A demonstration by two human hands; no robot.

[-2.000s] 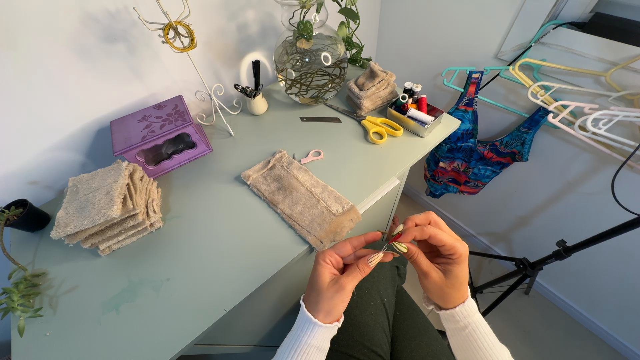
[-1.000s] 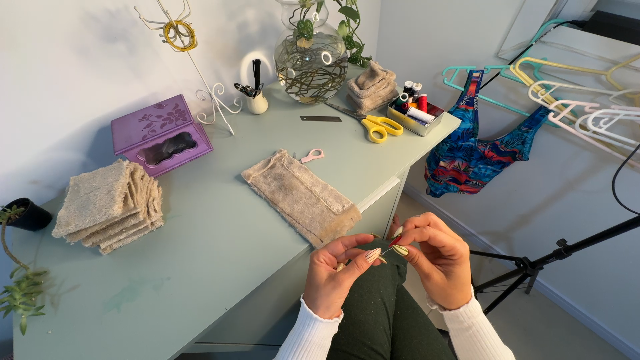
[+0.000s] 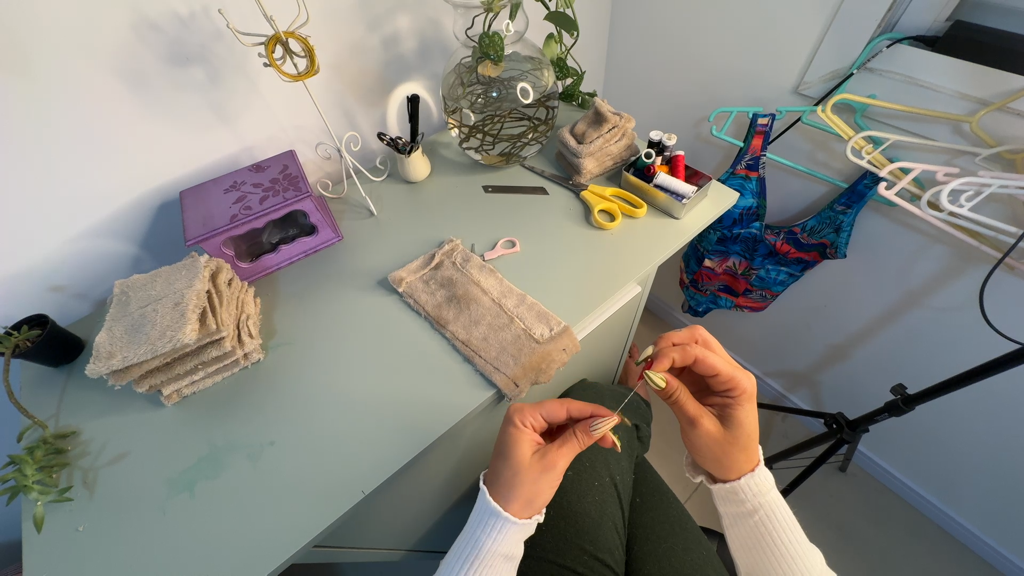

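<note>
Over my lap, my left hand (image 3: 552, 452) pinches the lower end of a thin, pale, needle-like piece (image 3: 630, 398) between thumb and index finger. My right hand (image 3: 704, 396) grips a small red item (image 3: 646, 369) at the upper end; whether the thin piece is a needle or taut thread cannot be told. A folded beige terry cloth (image 3: 488, 316) lies on the desk just beyond my hands. Small pink-handled scissors (image 3: 502, 249) rest at its far edge, blades partly hidden. Yellow-handled scissors (image 3: 612, 206) lie beside a metal tin (image 3: 678, 205) of thread spools.
A stack of beige cloths (image 3: 172, 320), a purple box (image 3: 264, 212) and a metal ruler (image 3: 515, 190) are on the desk (image 3: 320, 448). Behind stand a glass vase (image 3: 500, 104) and folded cloths (image 3: 596, 144). A black tripod (image 3: 840, 428) and hangers (image 3: 920, 172) are at right.
The fingertips of my two hands, close together two seconds ago, are now a little farther apart, with the thin piece plainly visible between them. The things on the desk have not moved.
</note>
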